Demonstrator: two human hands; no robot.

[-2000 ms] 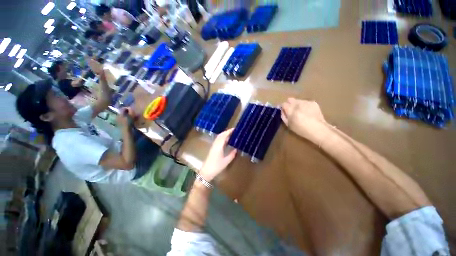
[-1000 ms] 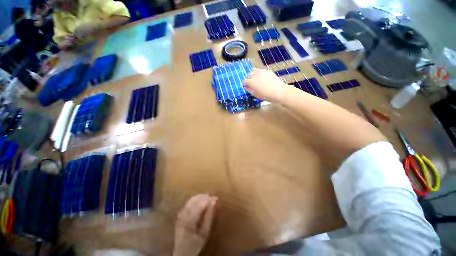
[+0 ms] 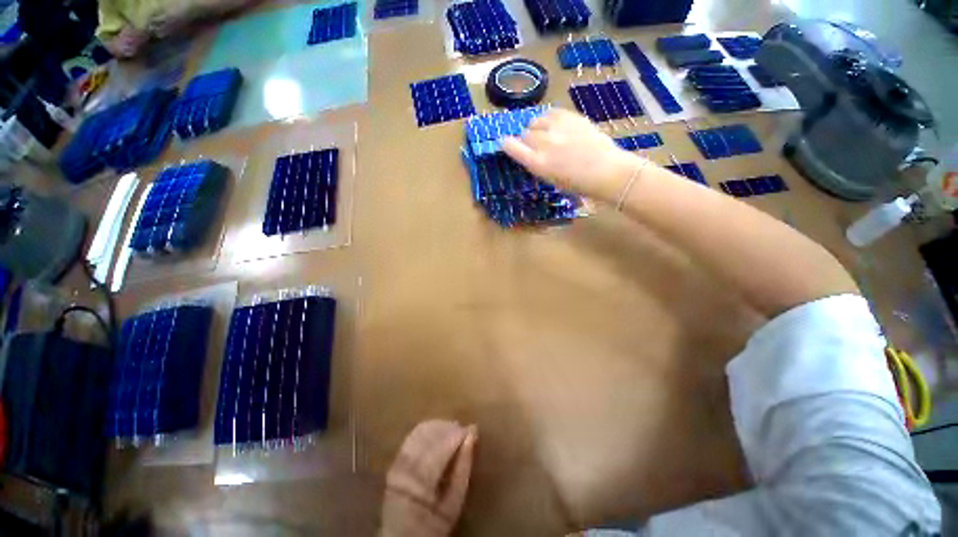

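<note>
A pile of bright blue solar cell strings (image 3: 520, 194) lies ahead of me, untidy, with ribbon ends sticking out. My right hand (image 3: 557, 147) is over its far part, fingers on the top string, which is lifted or tilted so that its near edge stands off the pile. The fingertips are partly hidden by the hand. My left hand (image 3: 429, 474) rests at the near edge of the bench, empty, fingers loosely together with the thumb a little apart.
Neat stacks of dark strings (image 3: 275, 372) lie on clear sheets at the left. A black tape roll (image 3: 517, 82) is behind the pile. At the right are a grey machine (image 3: 846, 115), a white bottle (image 3: 880, 221) and a yellow scissors handle (image 3: 912, 388). Part of a person shows top left.
My right hand has shifted slightly over the pile, and the top string is now raised. Two seconds ago both hands held a dark string at the left stacks. The view has turned.
</note>
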